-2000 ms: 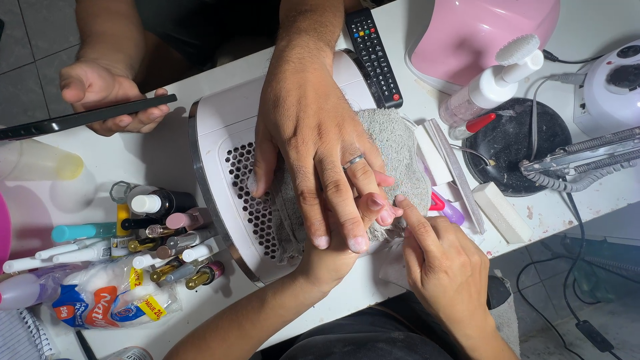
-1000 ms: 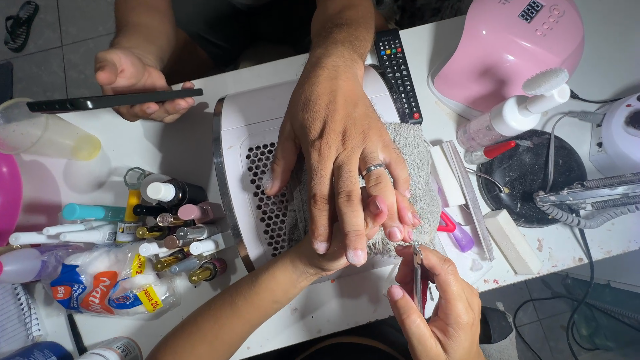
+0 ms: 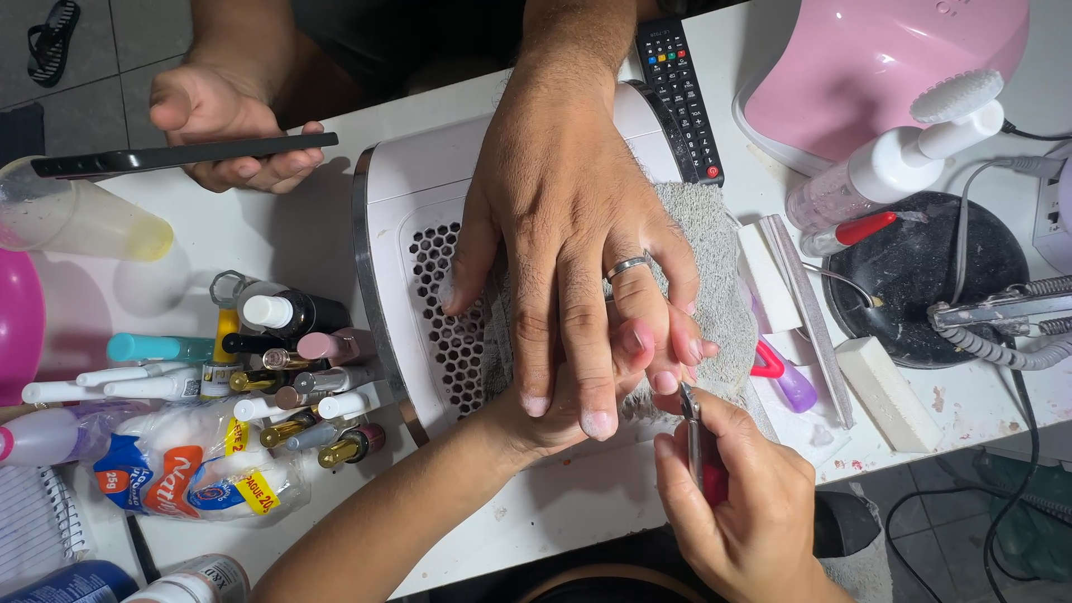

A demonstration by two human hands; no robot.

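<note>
My left hand [image 3: 548, 410] is under another person's hand [image 3: 557, 243], which wears a silver ring [image 3: 626, 267]; my fingertips hold one of its fingers near the nail. In my right hand [image 3: 737, 486] are metal cuticle nippers [image 3: 693, 427], their tip close to that fingernail; whether the blades touch skin cannot be told. Part of something red shows within my right palm. The other person's hand rests above a white nail dust collector [image 3: 427, 184] with a honeycomb grille and a grey towel [image 3: 712, 293].
The person's other hand [image 3: 226, 126] holds a phone [image 3: 184, 156]. Several polish bottles [image 3: 335, 345] and a cotton bag [image 3: 188, 469] stand left. Right are a nail file [image 3: 808, 318], white buffer blocks [image 3: 888, 394], a black dish [image 3: 988, 243], a pump bottle [image 3: 879, 176] and a pink nail lamp [image 3: 879, 75].
Two seconds ago my right hand showed no nippers, its index finger pointing at the other person's fingertips. One second ago it held them near the nail, and it still does.
</note>
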